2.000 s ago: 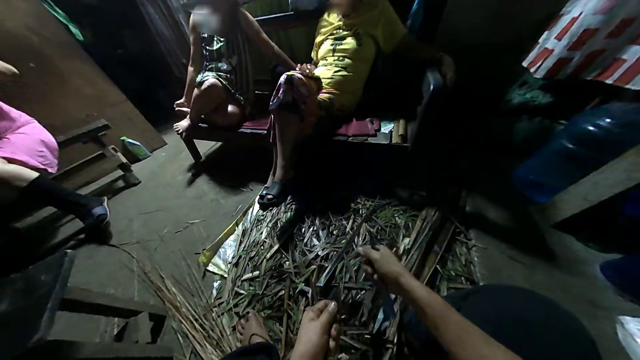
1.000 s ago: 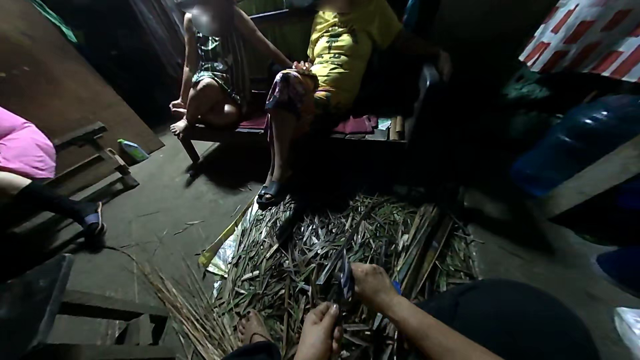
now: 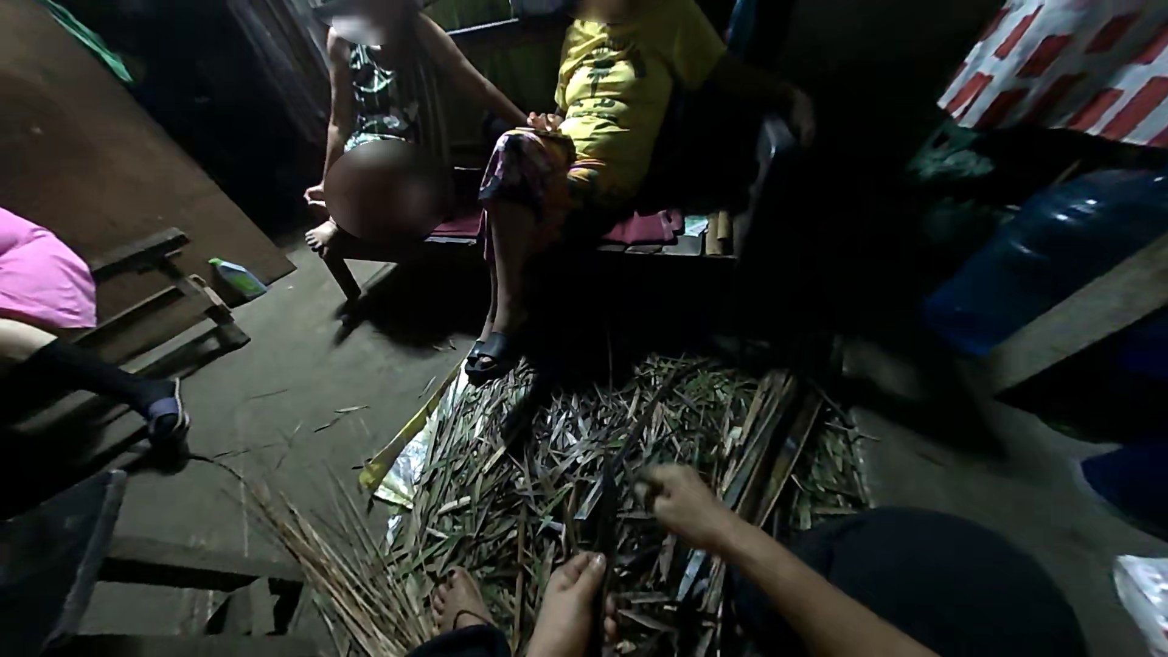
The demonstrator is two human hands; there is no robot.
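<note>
My left hand [image 3: 570,602] is at the bottom centre, its thumb and fingers closed on a long dark strip [image 3: 607,511] that points up and away. To its upper right is my right hand [image 3: 689,506], fingers curled; blur and shadow hide what is in its grip. Beneath both hands lies a heap of cut leaf strips and thin slivers [image 3: 566,438], spread over a yellow-edged sheet [image 3: 406,461]. Long thin sticks [image 3: 319,538] fan out left of my bare foot [image 3: 459,600]. Longer flat strips [image 3: 762,438] lie along the heap's right side.
Two people sit on a wooden bench [image 3: 342,278] ahead; one sandalled foot [image 3: 491,354] touches the heap's far edge. A third person's leg [image 3: 91,379] is at left by a low wooden frame [image 3: 155,301]. A blue plastic container [image 3: 1031,265] is at right.
My right hand came down nearer my left hand one second ago and is now a little higher again. My left hand has stayed almost in place.
</note>
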